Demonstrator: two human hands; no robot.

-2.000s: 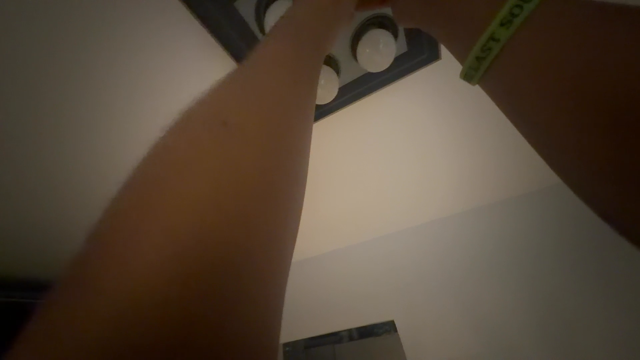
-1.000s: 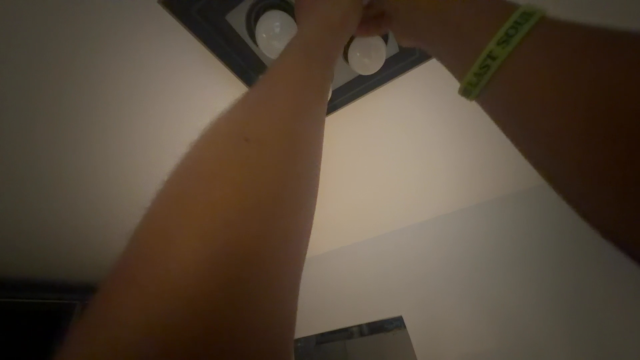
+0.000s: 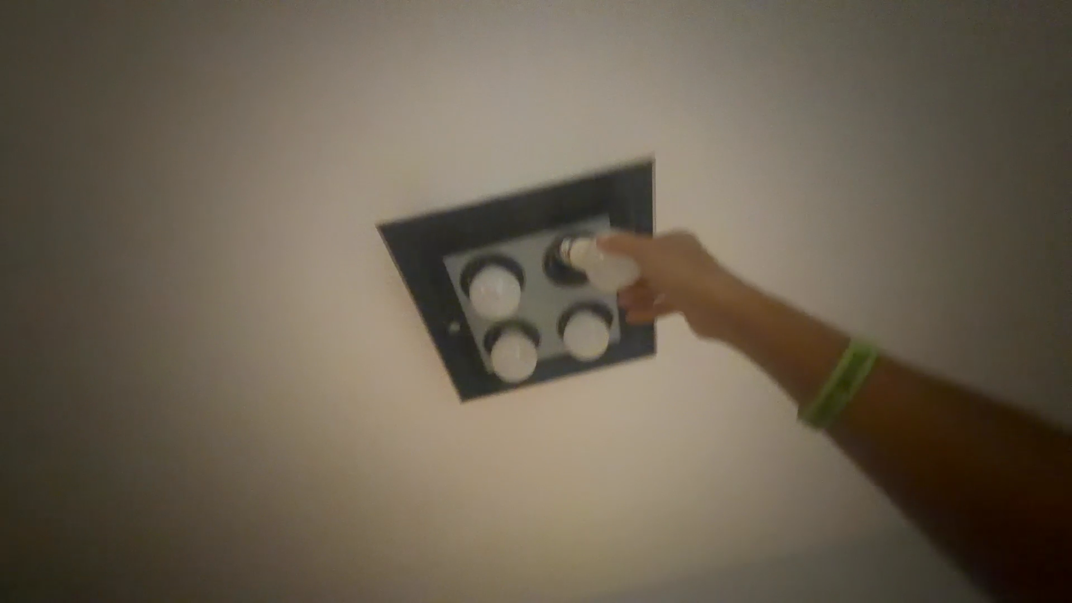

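My right hand (image 3: 670, 272), with a green band at the wrist, grips a white light bulb (image 3: 614, 266) between thumb and fingers. The bulb is tilted, its base toward the upper-right round socket (image 3: 557, 261) of a square ceiling light fixture (image 3: 536, 289). Whether the base touches the socket is too blurred to tell. Other white round bulbs sit in the remaining sockets: one at upper left (image 3: 495, 292), one at lower left (image 3: 513, 355) and one at lower right (image 3: 586, 334). My left hand is out of view.
A dark frame (image 3: 431, 335) borders the fixture's grey plate. Pale ceiling (image 3: 251, 251) surrounds it, and a greyer surface (image 3: 804, 578) shows along the lower right edge.
My left arm has gone out of view. My right hand now shows with a bulb in it, tilted at the socket. The view has shifted up, so the whole fixture shows.
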